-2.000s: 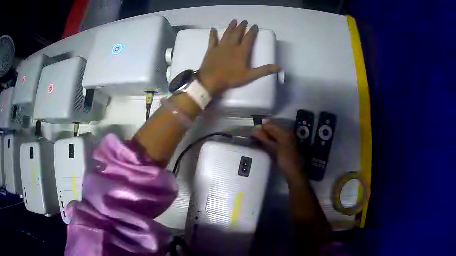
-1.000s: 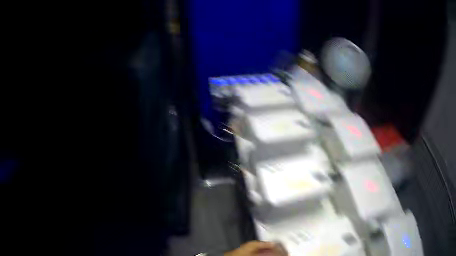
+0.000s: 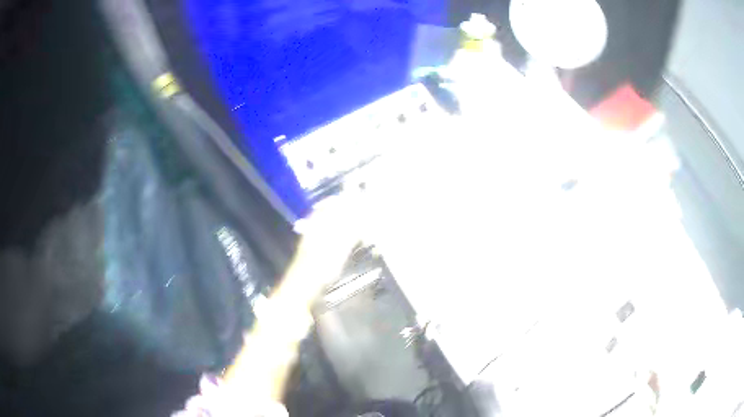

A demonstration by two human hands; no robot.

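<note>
The view is strongly overexposed. My left arm reaches up from the bottom left, and my left hand (image 3: 333,232) is a washed-out shape at the near end of the white socket strip (image 3: 359,134). Its fingers and anything in them cannot be made out. The white projectors (image 3: 522,269) on the table merge into one glare, with only a few small dark ports showing at the lower right. A faint skin-toned patch at the lower right may be my right hand; its shape is lost in the glare.
A round white fan (image 3: 559,31) stands at the top, with a yellow-and-white bottle (image 3: 477,34) left of it. A red block (image 3: 624,108) is behind the table. Crinkled plastic (image 3: 155,244) hangs at the left. A blue surface lies beyond the strip.
The view has swung from the two remotes toward the strip end. The picture has gone from dark to very bright. My left hand has moved from a projector top to beside the socket strip.
</note>
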